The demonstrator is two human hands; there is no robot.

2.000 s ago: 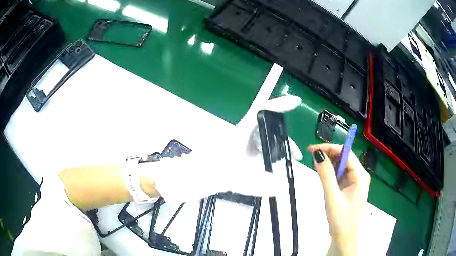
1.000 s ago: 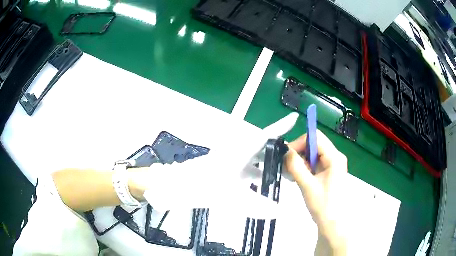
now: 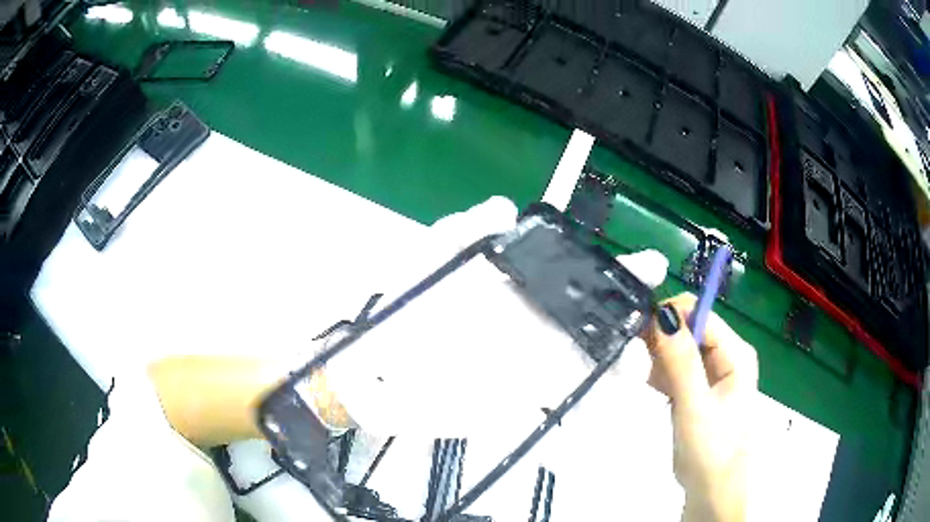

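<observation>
My gloved left hand [image 3: 474, 226] holds a black phone middle frame [image 3: 571, 280] flat above the white sheet, its large window facing me. The glove shows past the frame's upper edge and through the window. My bare right hand [image 3: 714, 393] is at the frame's camera end, thumb and finger close to or on its corner. A slim blue-purple tool [image 3: 712, 294] is held in this hand and points up; its tip is not clear. Several waiting frames [image 3: 446, 474] lie on the white sheet [image 3: 306, 219], partly hidden under the held frame.
A separate frame [image 3: 143, 173] lies on the sheet's left corner. Another frame [image 3: 187, 61] lies on green behind it. Set-down frames [image 3: 653, 219] lie on green at right, near a white strip [image 3: 568, 169]. Black trays [image 3: 632, 97] stand at the back, a red-rimmed tray [image 3: 777, 184] at right.
The held frame has turned from nearly edge-on to flat, its window now showing and its lower end swung left. My right hand with the tool has moved right.
</observation>
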